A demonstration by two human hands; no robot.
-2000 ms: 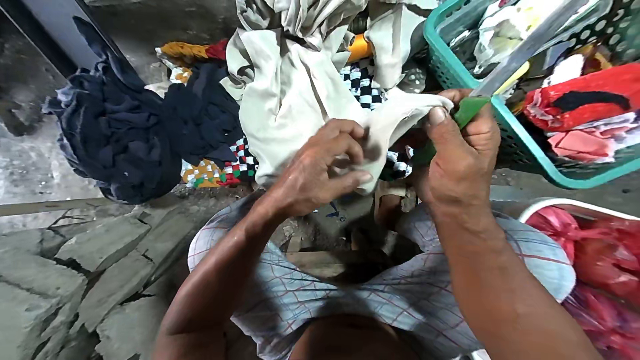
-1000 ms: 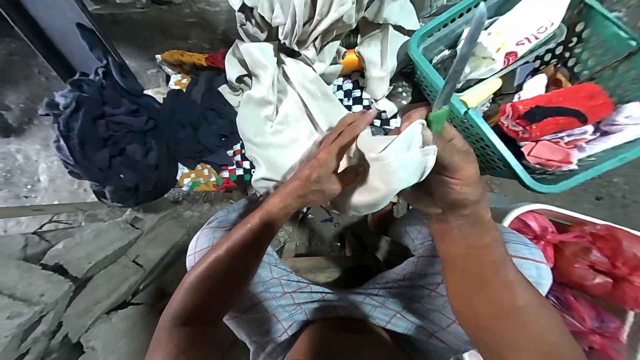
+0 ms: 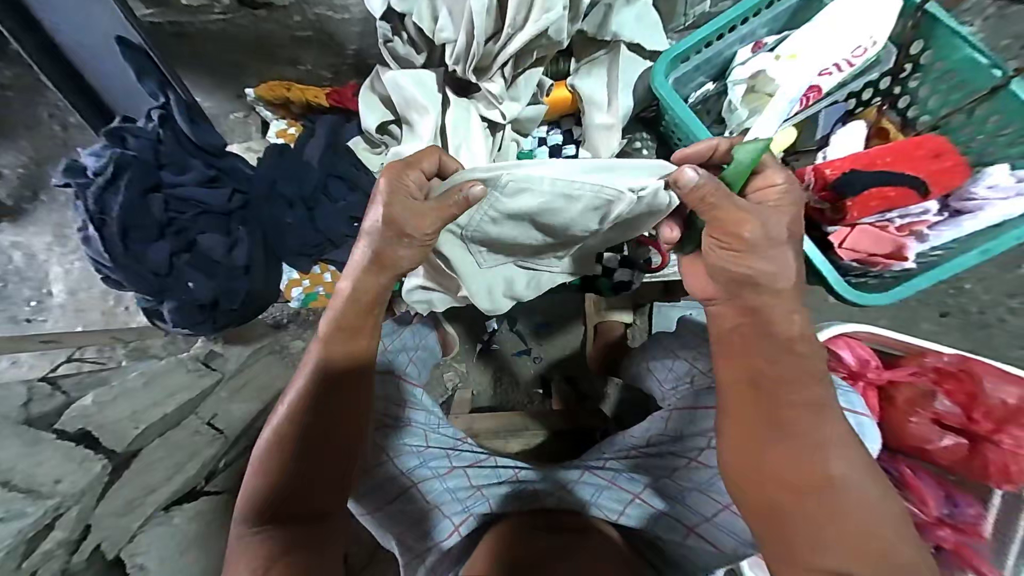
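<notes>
A pale beige cloth piece (image 3: 552,212) with a stitched pocket is stretched between my hands. My left hand (image 3: 420,212) pinches its left edge between thumb and fingers. With thumb and fingers my right hand (image 3: 736,212) grips the right corner, and the same hand holds a knife by its green handle (image 3: 744,164); the blade is hard to make out against the basket. Behind the piece lies a heap of beige cloth (image 3: 472,88) over black-and-white checkered fabric (image 3: 556,138). A red ring-shaped handle (image 3: 658,253) shows beside my right fingers.
Dark navy cloth (image 3: 184,216) is piled at the left. A green plastic basket (image 3: 860,296) with rags and a plastic bag stands at the right. Below it is a white-rimmed container (image 3: 920,340) with red plastic bags (image 3: 952,408). Broken slabs (image 3: 144,400) lie at lower left.
My left hand has moved from the middle of the cloth to its left edge. The cloth, bunched near my right hand before, is now spread between both hands. The knife's blade no longer points plainly upward.
</notes>
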